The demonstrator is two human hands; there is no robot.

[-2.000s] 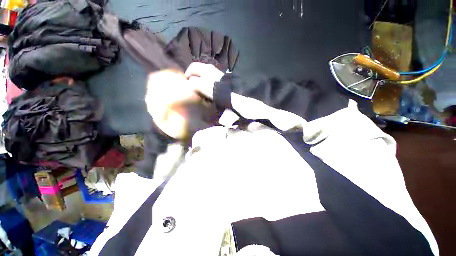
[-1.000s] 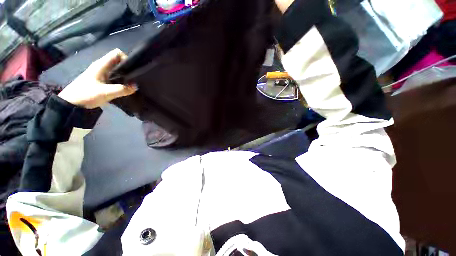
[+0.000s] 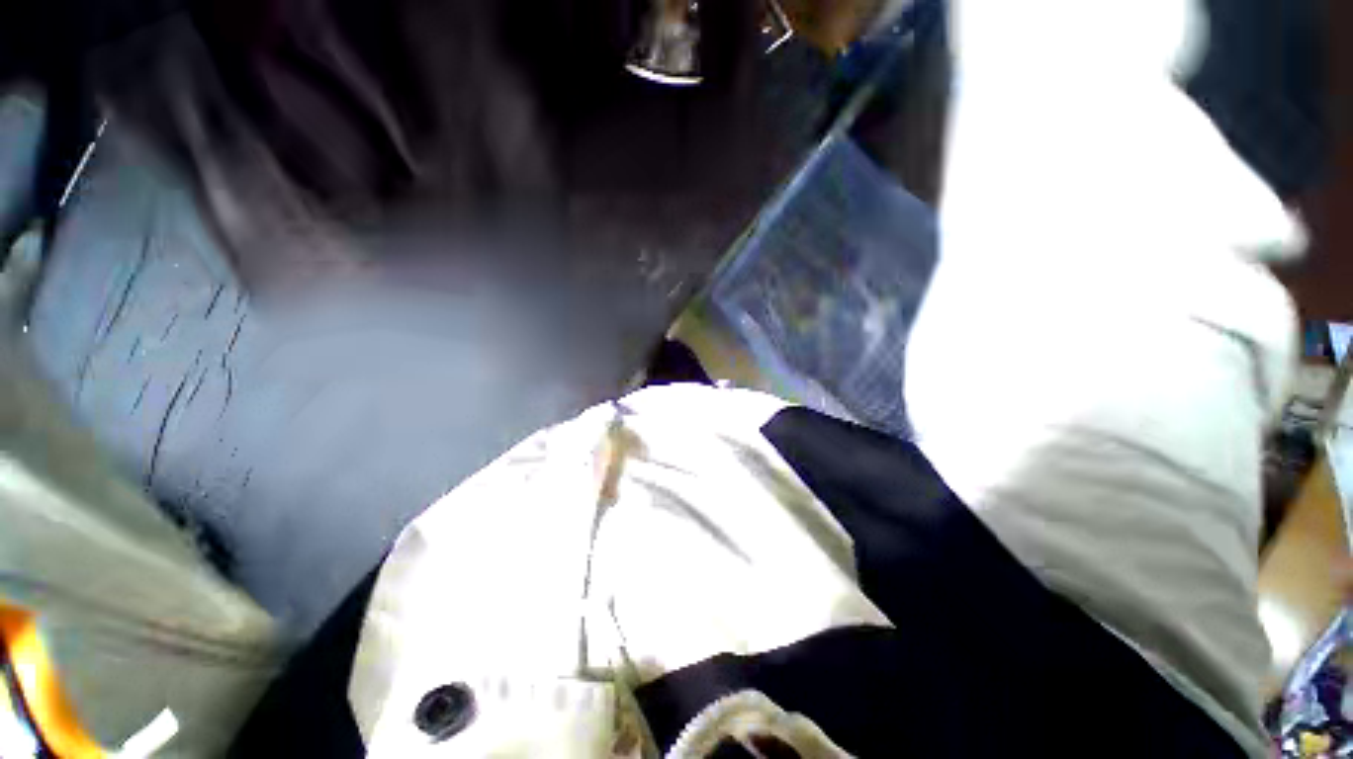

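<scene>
A dark brown-black garment (image 3: 445,134) is spread across the top of the view, its lower part blurred by motion, over the blue-grey table cover (image 3: 149,341). Neither of my hands shows. My left sleeve is cut off at the lower left and my right sleeve runs up out of the top right. Whether my hands hold the cloth is hidden. Part of the steam iron (image 3: 668,42) shows at the top centre, beside the garment, with its pale curved rim.
The table's edge runs diagonally from the top right toward the centre. A bluish mesh-sided crate (image 3: 831,274) stands below that edge, beside my jacket. Partly seen items lie at the far right edge. White lines mark the cover at left.
My left hand, seen gripping the raised garment a second ago, is now out of view. The garment is lower and spread more to the left. The view has shifted, with the iron now nearer the top.
</scene>
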